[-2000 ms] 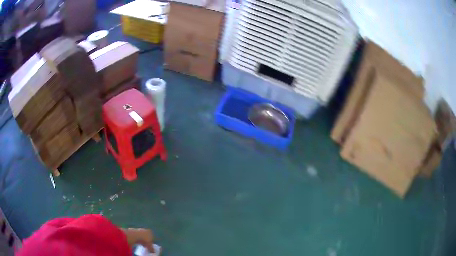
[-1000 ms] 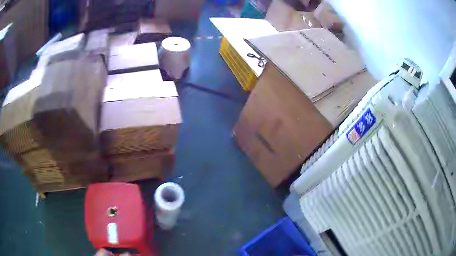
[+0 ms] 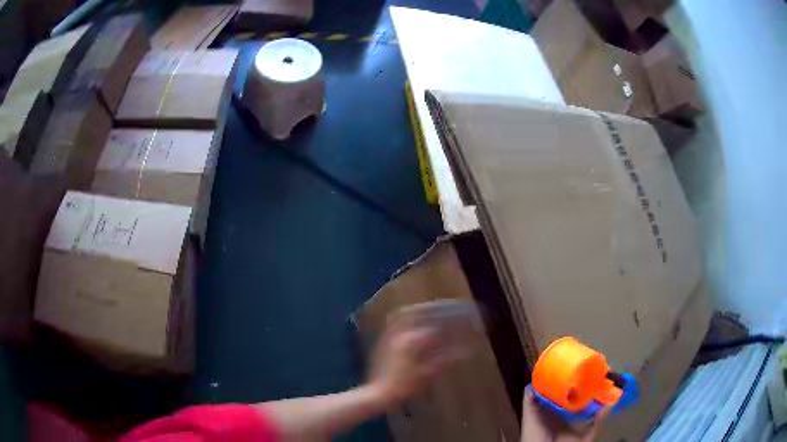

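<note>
My right hand (image 3: pixel 552 426), cut off by the bottom edge, is closed around an orange and blue tape gun (image 3: pixel 571 375). My left hand (image 3: pixel 406 356), in a red sleeve, is blurred by motion over the brown front panel of a large carton (image 3: pixel 436 397). A pale brownish blur lies by its fingers; I cannot tell if it holds anything. Large folded carton sheets (image 3: pixel 587 207) lie on top of the carton, to the right, with a line of dark print.
Stacks of bundled brown cartons (image 3: pixel 116 302) stand at the left. A round white-topped stool or roll (image 3: pixel 287 73) stands on the dark green floor. A white board (image 3: pixel 475 60) lies over a yellow crate (image 3: pixel 423 155). Open cartons (image 3: pixel 604 69) are at the back right, a pale slatted unit (image 3: pixel 725 397) bottom right.
The view has moved forward past the red stool and white roll, which are out of view. The carton sheets are now close. Both hands have come further into view, and the tape gun now shows.
</note>
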